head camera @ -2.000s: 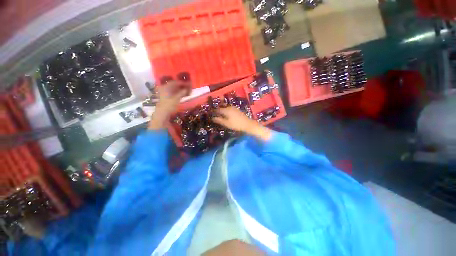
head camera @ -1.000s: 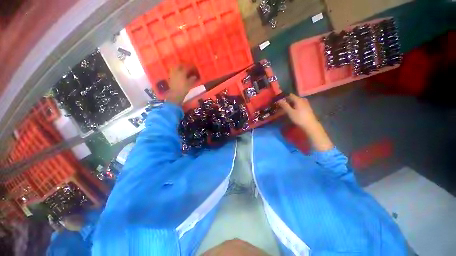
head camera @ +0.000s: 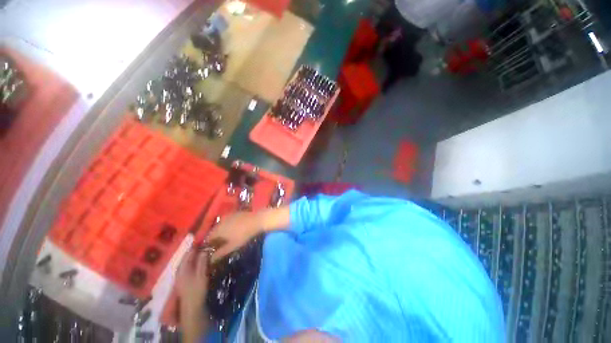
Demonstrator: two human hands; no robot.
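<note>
The red working tray [head camera: 264, 182] lies in front of me with shiny dark parts [head camera: 224, 291] heaped at its near end and a few at its far end. My right hand [head camera: 238, 231] reaches over the heap, fingers bent down at the parts; whether it grips one is unclear. My left hand [head camera: 191, 281] is blurred at the tray's left edge, close to the right fingertips; what it holds cannot be told. The red cell tray [head camera: 114, 194] lies to the left, with three dark square pieces [head camera: 153, 254] in its near pockets.
A pinkish-red tray [head camera: 285, 144] with parts in tight rows sits beyond the working tray. A loose parts pile [head camera: 177, 94] lies on cardboard [head camera: 268, 47] at the back. White paper [head camera: 84, 285] with scattered parts is at lower left. A white surface [head camera: 529, 147] stands at right.
The view has turned to the right. My right hand has moved from the working tray's right end to the heap. My left hand has moved from over the cell tray to the working tray's edge.
</note>
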